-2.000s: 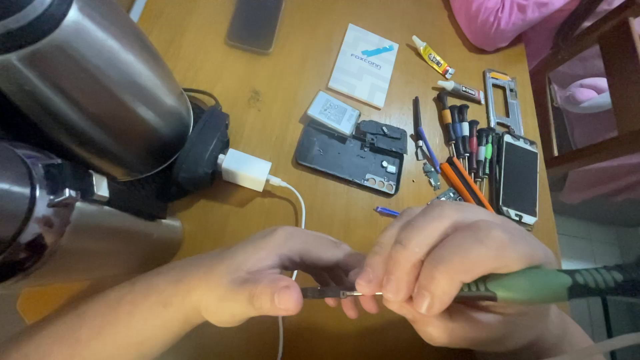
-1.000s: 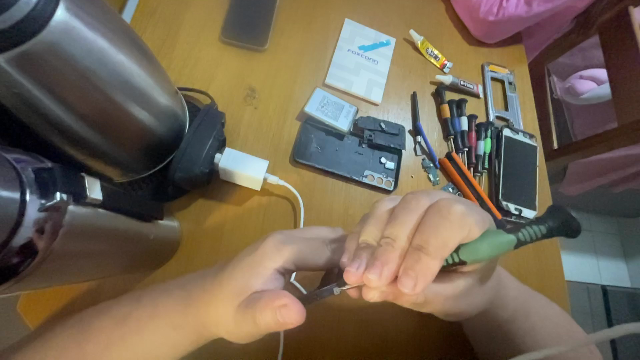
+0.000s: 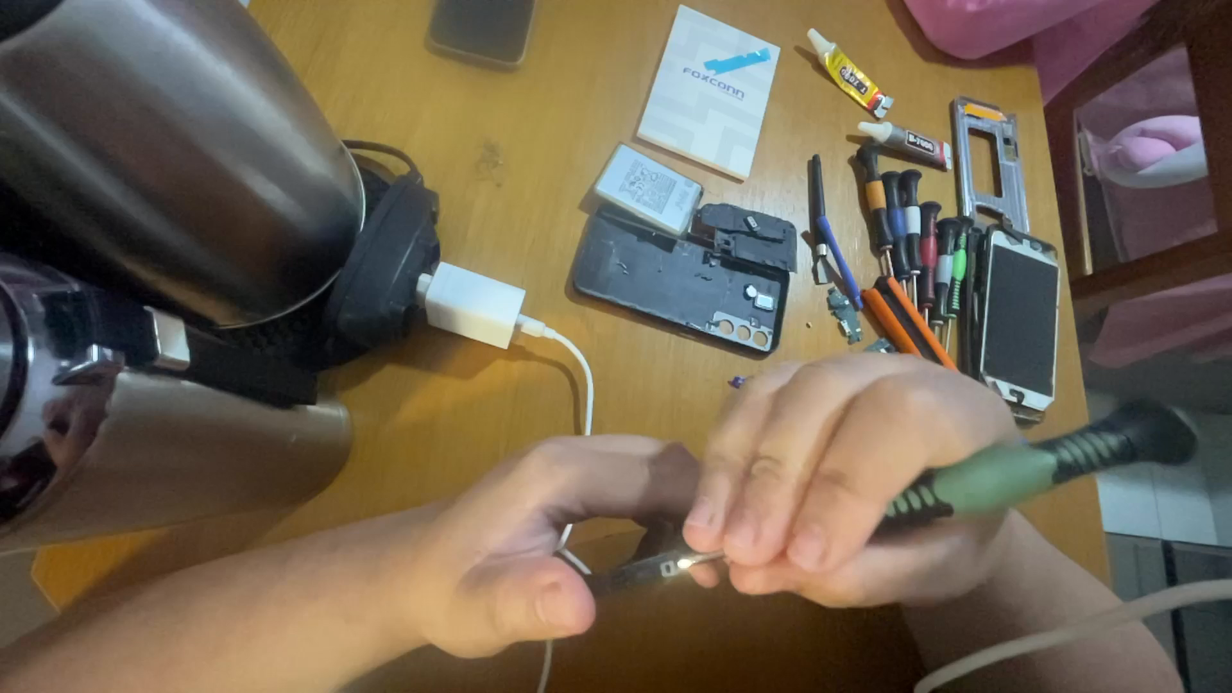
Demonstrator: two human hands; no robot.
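My left hand (image 3: 539,549) pinches a thin dark electronic part (image 3: 640,570) between thumb and fingers, near the bottom middle. In my right hand (image 3: 857,472) is a screwdriver with a green and black handle (image 3: 1011,476); its thin metal tip meets the bright end of the part. Beyond the hands lie a dark phone back housing (image 3: 674,289), a phone battery (image 3: 647,188) resting on its upper edge, and a black plastic cover piece (image 3: 751,236) against it. My fingers hide much of the part.
Several small screwdrivers (image 3: 910,221), orange-handled tweezers or pliers (image 3: 914,327), a white-framed phone (image 3: 1020,318) and a metal frame (image 3: 1001,173) lie at the right. Glue tubes (image 3: 852,77) and a booklet (image 3: 712,96) lie farther back. Steel vessels (image 3: 173,144) and a white charger (image 3: 474,303) stand left.
The screwdriver handle in my right hand has changed its tilt, its far end rising since two seconds ago. Both hands stay close together, with the thin part still held in the left.
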